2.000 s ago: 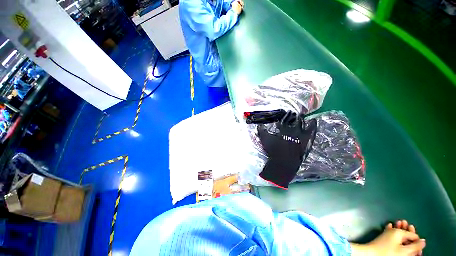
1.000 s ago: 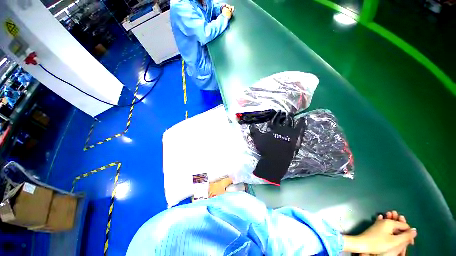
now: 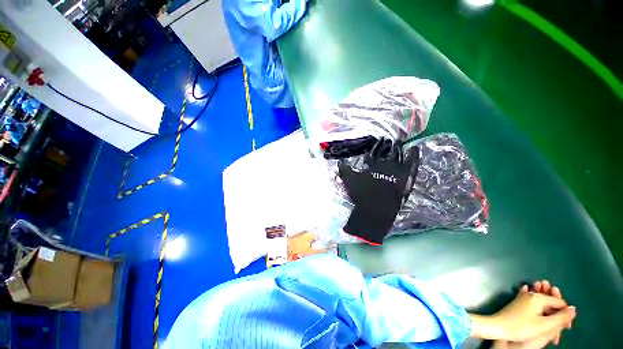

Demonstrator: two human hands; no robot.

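Observation:
My left hand [image 3: 522, 319] rests on the green bench at the lower right, folded over my right hand [image 3: 545, 290]. My right hand is mostly hidden beneath; some fingers show past the left. No object shows in either hand. A black glove with a red cuff edge and pale lettering [image 3: 377, 198] lies on two clear plastic bags, away from my hands. The far bag [image 3: 386, 112] is shiny and pale; the near bag [image 3: 447, 184] shows dark and red contents. A folded black item with a red end [image 3: 348, 148] lies beside the glove.
A bulky white sack [image 3: 266, 198] stands against the bench's left edge, with a label [image 3: 276, 245] and small brown carton [image 3: 300, 245] near it. A person in a blue smock [image 3: 256, 48] is at the far bench edge. Brown cartons [image 3: 58, 279] sit on a trolley at left.
The view has shifted slightly, so the bench, bags and neighbour sit a little differently in the frame. My hands stay folded together on the bench.

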